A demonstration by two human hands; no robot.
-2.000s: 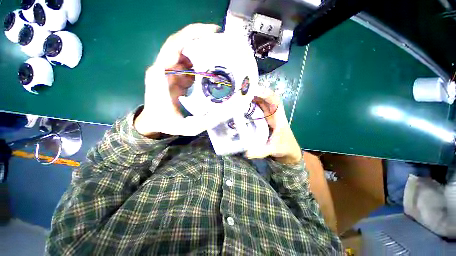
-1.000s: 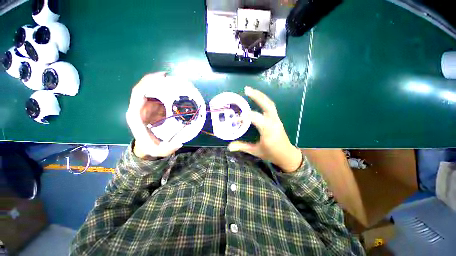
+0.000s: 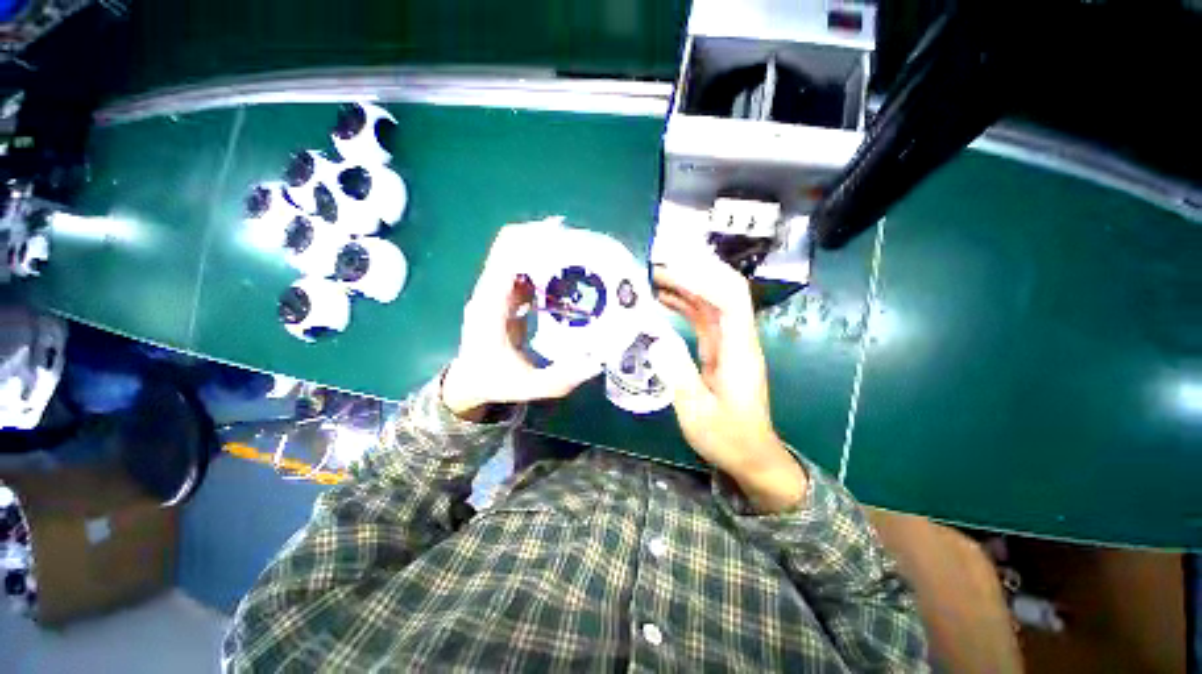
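Observation:
My left hand [image 3: 494,349] holds a white rounded camera housing [image 3: 580,250], its dark round opening facing up, with thin lead wires across it. A smaller white round part [image 3: 635,390] with dark details sits against the housing's lower right side. My right hand [image 3: 722,382] is at this smaller part, its palm and thumb side against it and its fingers raised towards the feeder. The glare hides the exact contact of the fingers.
The grey-white screw feeder [image 3: 751,165] stands just beyond my right hand. A black cylindrical screwdriver [image 3: 910,132] slants in at upper right. Several white camera heads [image 3: 376,270] with black faces lie on the green bench [image 3: 527,158] at left. An open cardboard box [image 3: 943,579] is below the bench edge.
The view has shifted, showing more of the bench and feeder. The smaller white part, apart from the housing a second ago, is now against its lower right side. My right hand's fingers point more upward.

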